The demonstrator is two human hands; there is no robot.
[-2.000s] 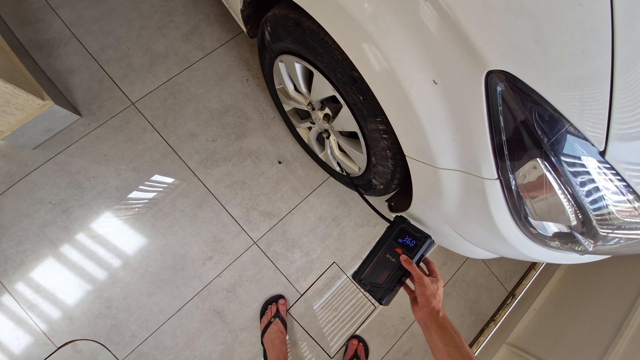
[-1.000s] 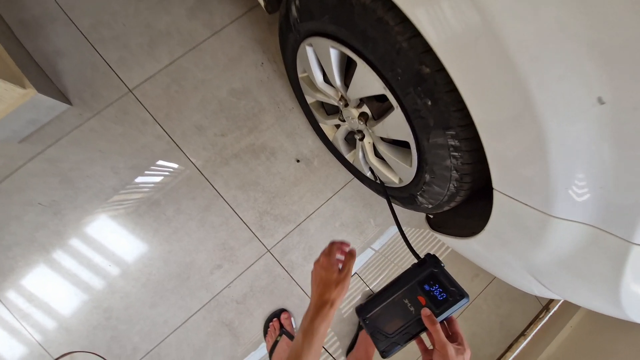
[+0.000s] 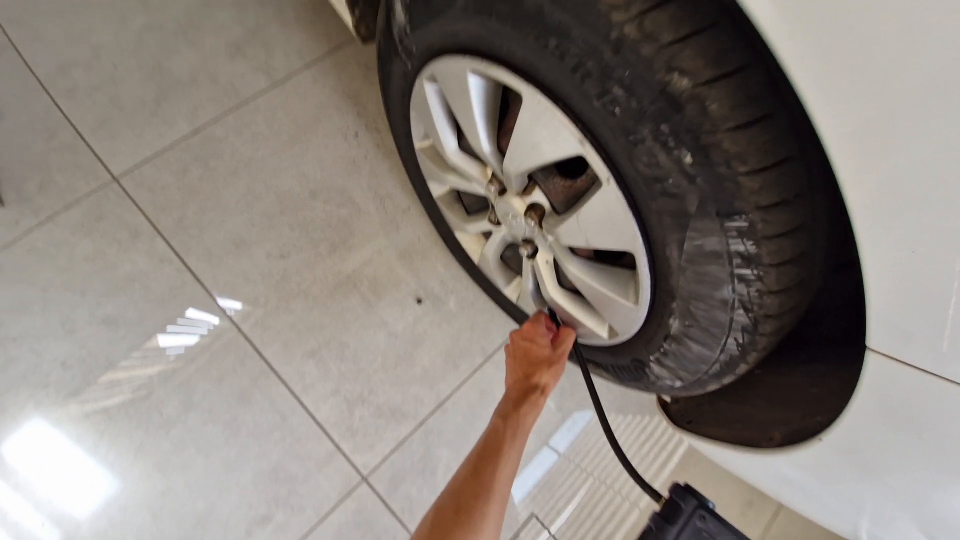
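Observation:
My left hand is closed around the end of a black air hose at the lower rim of a silver alloy wheel. A black tire with scuffed sidewall surrounds the wheel. From my fingers the hose curves down to a black portable tire inflator, of which only a corner shows at the bottom edge. My right hand is out of view. The tire valve is hidden behind my left fingers.
A white car's body panel rises at the right around the dark wheel arch. Grey floor tiles spread on the left, with bright light reflections. A slatted floor grate lies below the wheel.
My left hand has reached up to the wheel and taken hold of the hose end. My right hand, earlier holding the inflator, has left the view. The view has moved closer to the wheel.

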